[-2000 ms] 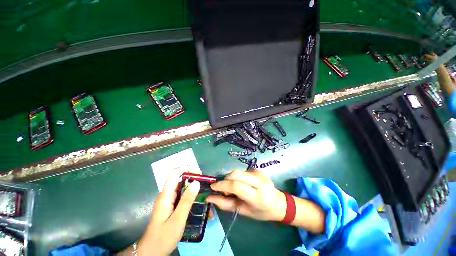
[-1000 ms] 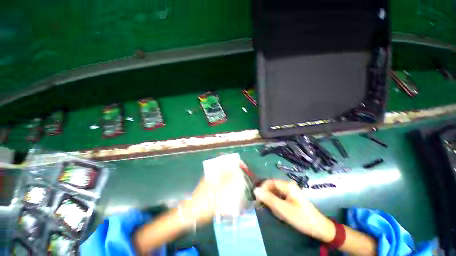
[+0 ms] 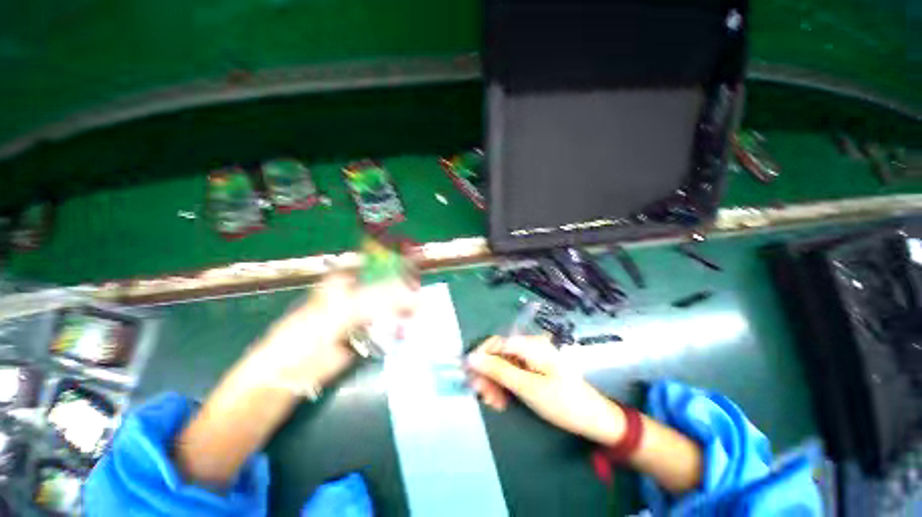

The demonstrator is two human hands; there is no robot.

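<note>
My left hand (image 3: 339, 313), blurred, holds a phone body (image 3: 384, 268) with green board and red rim, raised at the bench edge by the belt. My right hand (image 3: 531, 379) is over the bench right of the paper, thumb and fingers pinched together; whether it holds the tweezers I cannot tell. A long pale blue paper sheet (image 3: 445, 444) lies between the hands. A heap of black small parts (image 3: 571, 278) lies beyond my right hand.
A black parts tray (image 3: 602, 151) tilts over the belt edge. Several phone bodies lie on the belt (image 3: 121, 237). A clear blister tray (image 3: 142, 348) with phones is at left, a second black tray (image 3: 859, 333) at right.
My left hand has lifted the phone body off the paper toward the belt. My right hand has moved apart from it. The view has shifted.
</note>
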